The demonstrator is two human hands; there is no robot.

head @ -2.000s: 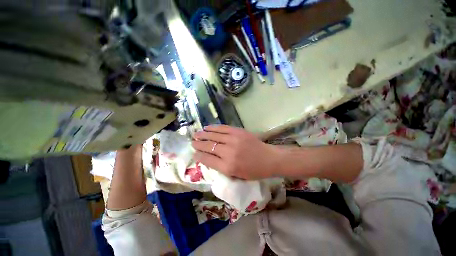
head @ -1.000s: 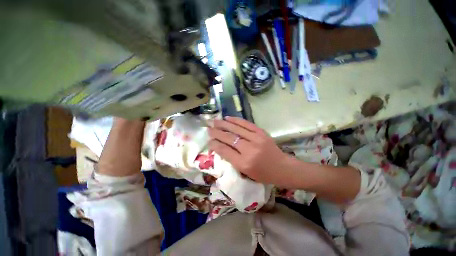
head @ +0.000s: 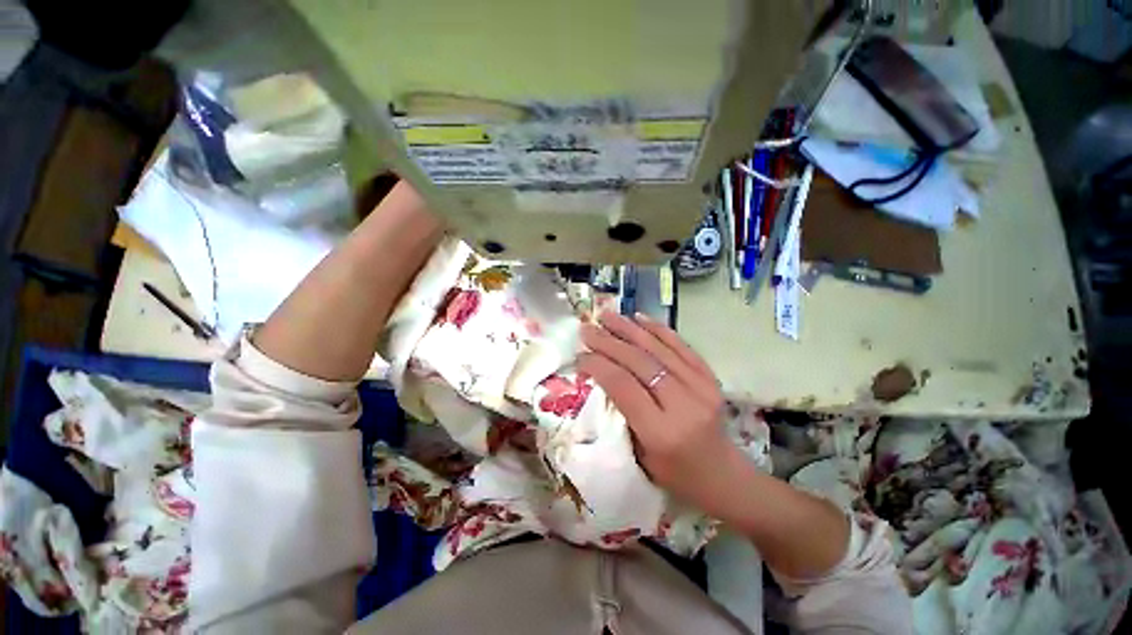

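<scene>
A cream floral garment piece (head: pixel 478 335) lies bunched from the machine bed down over the lap. The pale yellow-green sewing machine head (head: pixel 559 75) with its warning label fills the top centre and hides most of the needle area. My right hand (head: pixel 658 385), with a ring, lies over the cloth's right side, fingertips at the steel needle plate (head: pixel 639 288), holding the cloth; the thumb is hidden. My left forearm reaches up along the cloth's left side, and the left hand is hidden behind the machine head.
A blue crate (head: pixel 404 558) with floral pieces is left of the lap. A floral pile (head: pixel 993 533) is at the lower right. Right of the machine are pens (head: pixel 755 223), a round dark-rimmed disc (head: pixel 704 246) and a smartphone (head: pixel 912 93). White paper (head: pixel 236 254) and a clear bag (head: pixel 279 137) are at left.
The view has swung so the machine head stands upright at top centre, and the phone, paper and bag show. The right hand stays on the cloth; the left stays hidden.
</scene>
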